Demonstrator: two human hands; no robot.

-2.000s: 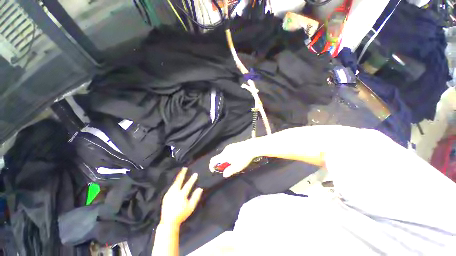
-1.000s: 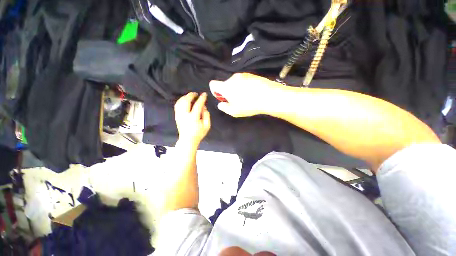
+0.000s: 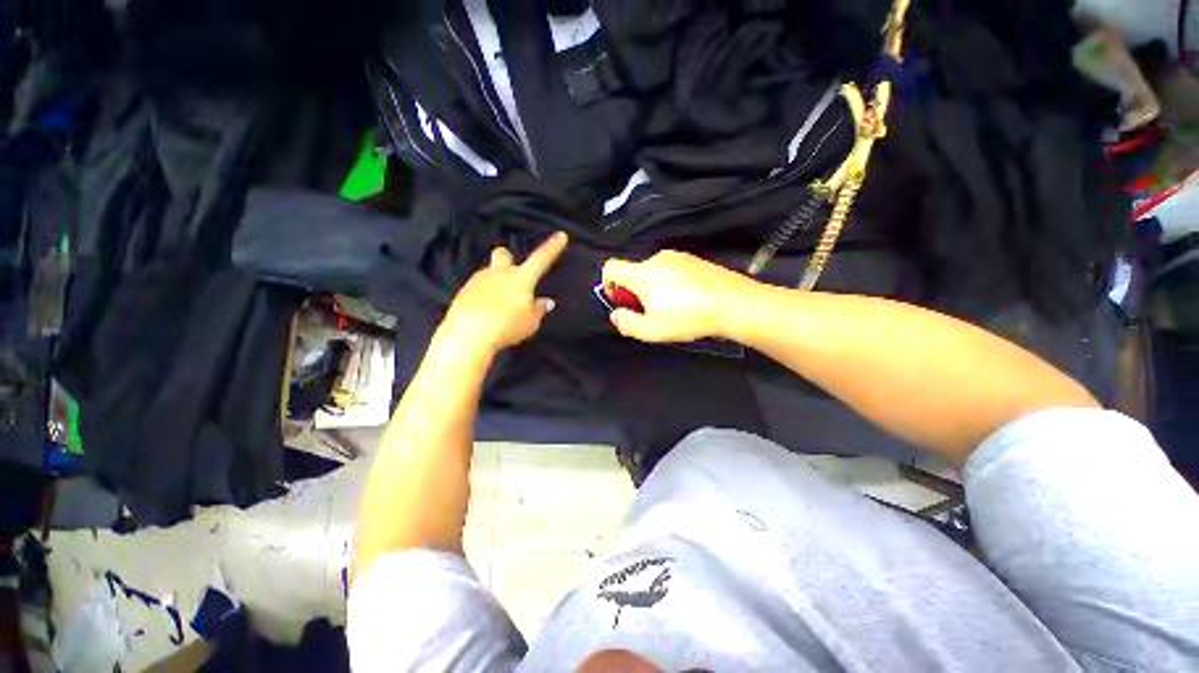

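Note:
A black garment piece [image 3: 565, 381] lies spread on the table in front of me. My right hand [image 3: 664, 300] is closed around the handle of the steam iron [image 3: 623, 299]; its red spot shows at my fingers, and most of its body is hidden by the hand and dark against the cloth. My left hand [image 3: 506, 300] is bare, with its fingers apart, on the black cloth left of the iron. The yellowish iron hose and cord [image 3: 855, 164] hang from above and run down behind my right forearm.
Black pieces with white stripes [image 3: 493, 86] are heaped behind my hands. A green tag [image 3: 367, 168] is at left. An open drawer or box [image 3: 339, 362] with small items sits below the table edge. Pale floor [image 3: 526, 506] with dark scraps lies below. Red items [image 3: 1157, 171] are at far right.
The view has tilted down, then slightly back up. My left hand has moved onto the cloth near the heap with its fingers spread. My right hand still holds the iron.

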